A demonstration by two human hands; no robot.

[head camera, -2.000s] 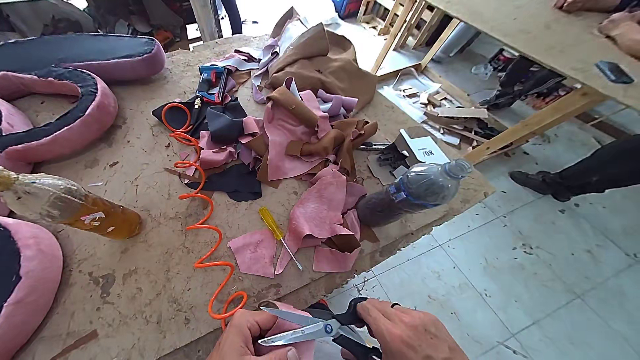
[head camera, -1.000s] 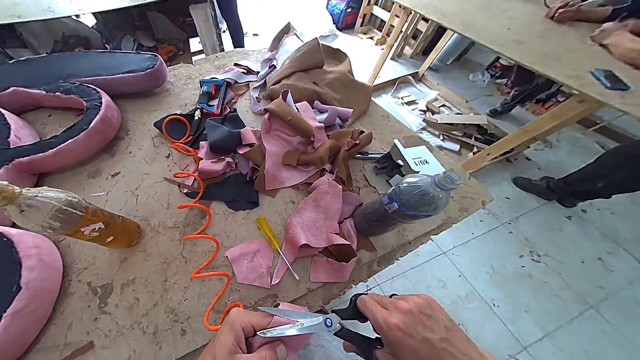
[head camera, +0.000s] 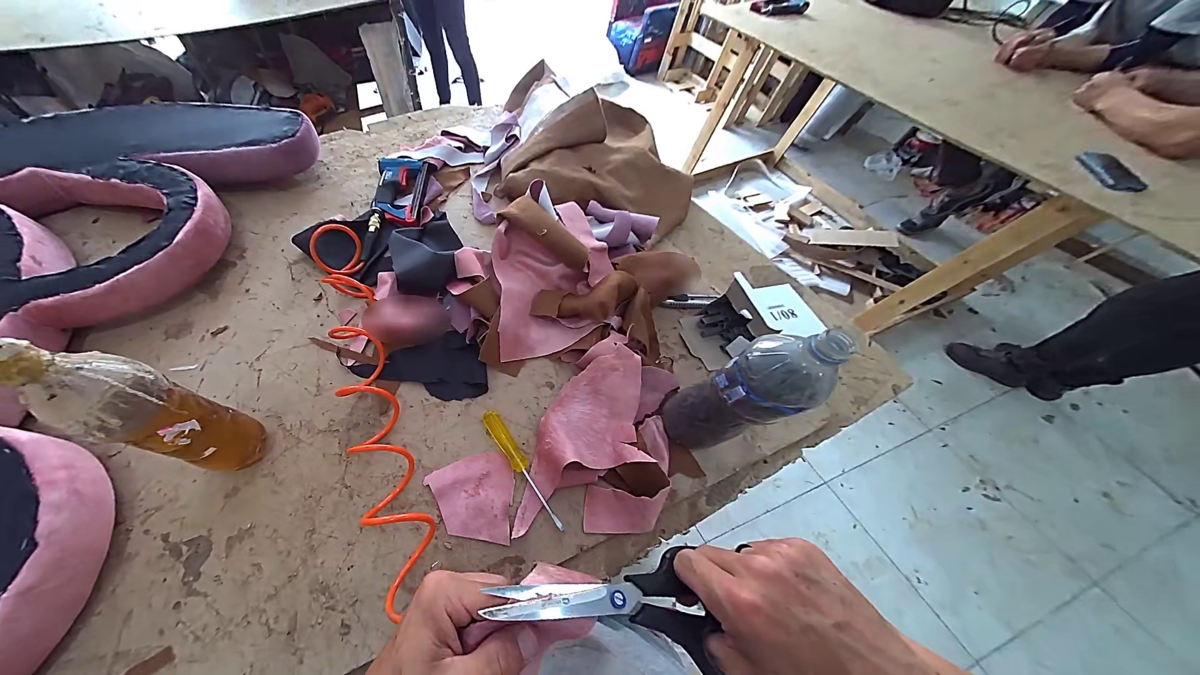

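Observation:
My right hand grips the black handles of a pair of scissors whose blades point left and stand slightly apart. The blades lie over a pink fabric piece, which my left hand pinches between thumb and fingers. Part of that piece is hidden by the scissors and my fingers. Beyond my hands, a yellow-handled screwdriver rests with its shaft over a pink scrap. More pink scraps with brown backing lie beside it.
An orange coiled air hose runs to a staple gun. A plastic bottle of dark contents stands near the right edge, a bottle of amber liquid at left. Pink upholstered rings lie behind it. Another person's hands rest on a far bench.
The scissors have turned from a slant to nearly level, blades still over the pink piece in my left hand. The things on the table lie as before.

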